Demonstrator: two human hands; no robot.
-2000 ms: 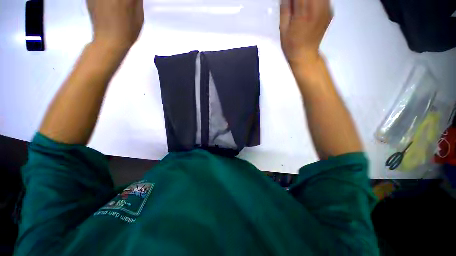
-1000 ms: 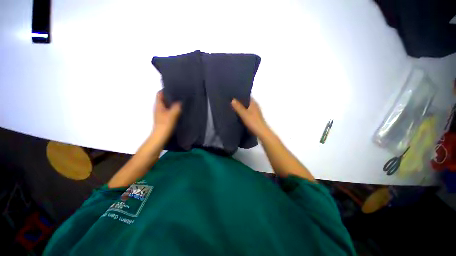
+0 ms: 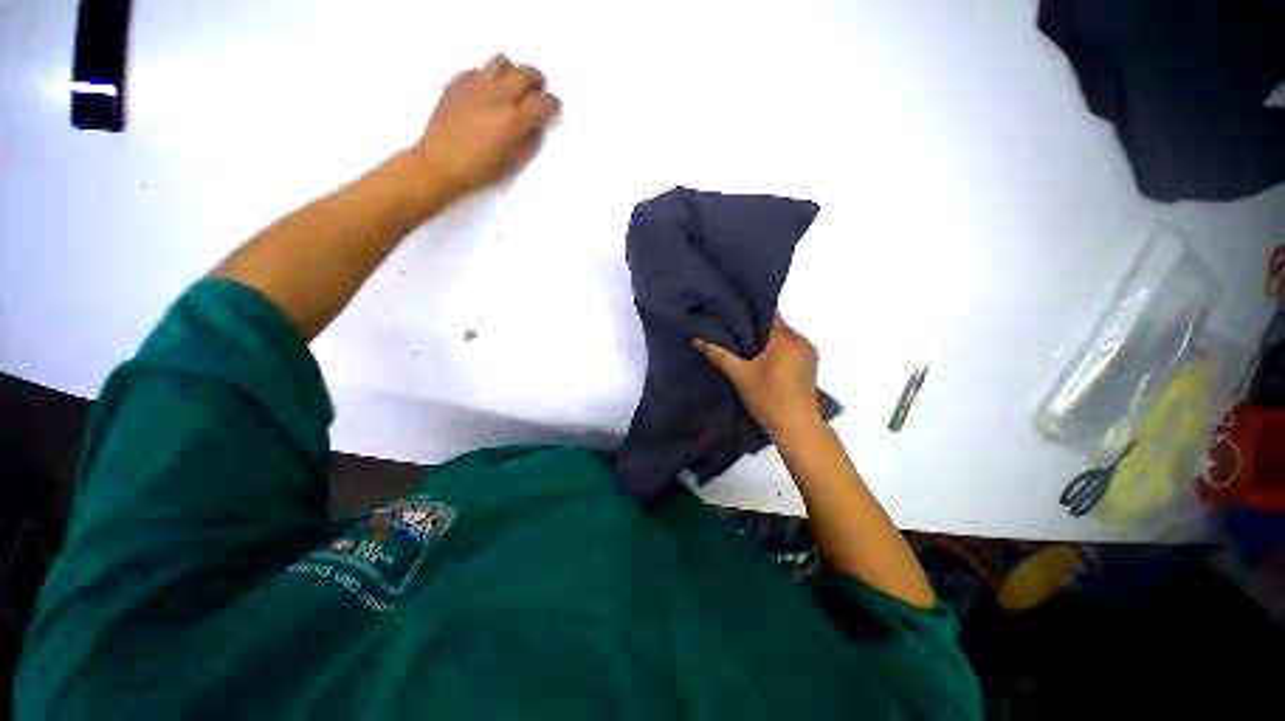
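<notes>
A dark grey suit jacket (image 3: 712,254), folded and bunched, is right of the middle near the table's front edge. Its lower end is close against my green shirt. My right hand (image 3: 772,373) grips it at its right side, the thumb on top of the cloth. My left hand (image 3: 491,124) is away from the jacket, up and to the left over the white table. Its fingers are curled. Whether anything is in it cannot be told.
Green and yellow thread snips (image 3: 909,400) lie right of the jacket. Further right are clear polybags (image 3: 1132,338), black-handled scissors (image 3: 1089,487) and a yellow item (image 3: 1164,448). Dark cloth (image 3: 1177,92) lies at the back right. A black strip-like object (image 3: 100,64) is at the far left.
The folded jacket has been moved right, gripped in my right hand, and is now bunched and tilted. My left hand has let go of it and moved up over the table.
</notes>
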